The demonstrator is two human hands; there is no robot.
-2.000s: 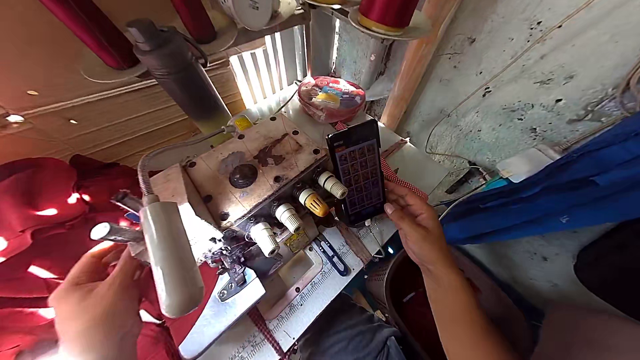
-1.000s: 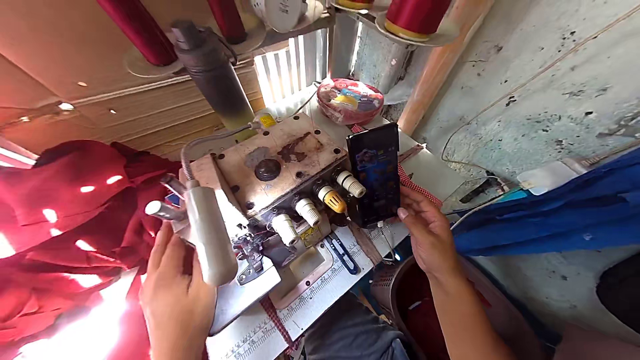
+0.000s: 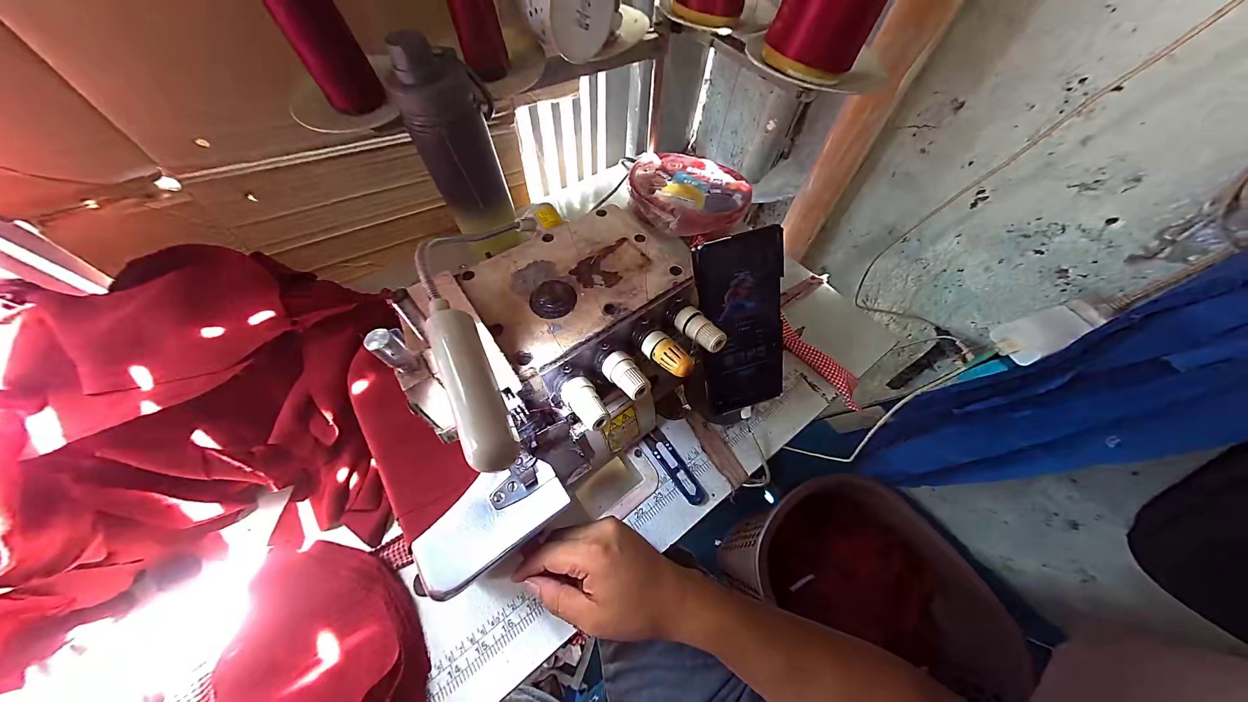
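Observation:
An overlock sewing machine (image 3: 575, 283) stands on the table, with a row of tension knobs (image 3: 624, 375) and a rounded grey lamp head (image 3: 470, 390) over its needle area. My right hand (image 3: 604, 580) rests at the front edge of the white cloth plate (image 3: 487, 536), fingers curled; whether anything is between them is hidden. A smartphone (image 3: 739, 322) with a lit dark screen leans upright against the machine's right side. Red fabric (image 3: 244, 409) is heaped to the left, partly in glare. Part of a red checked strip (image 3: 395, 553) shows beside the plate. My left hand is not visible.
Red thread cones (image 3: 824, 34) and a dark bottle (image 3: 453, 136) stand behind. A bowl of small items (image 3: 690, 193) sits behind the phone. Blue thread snips (image 3: 675, 468) lie on the ruler-marked table. A plastic basket (image 3: 746, 551) stands below right, near blue cloth (image 3: 1033, 400).
My right hand has left the phone and moved down and left to the cloth plate. My left hand, earlier beside the lamp, is out of sight. The phone's screen went from an icon grid to a darker picture.

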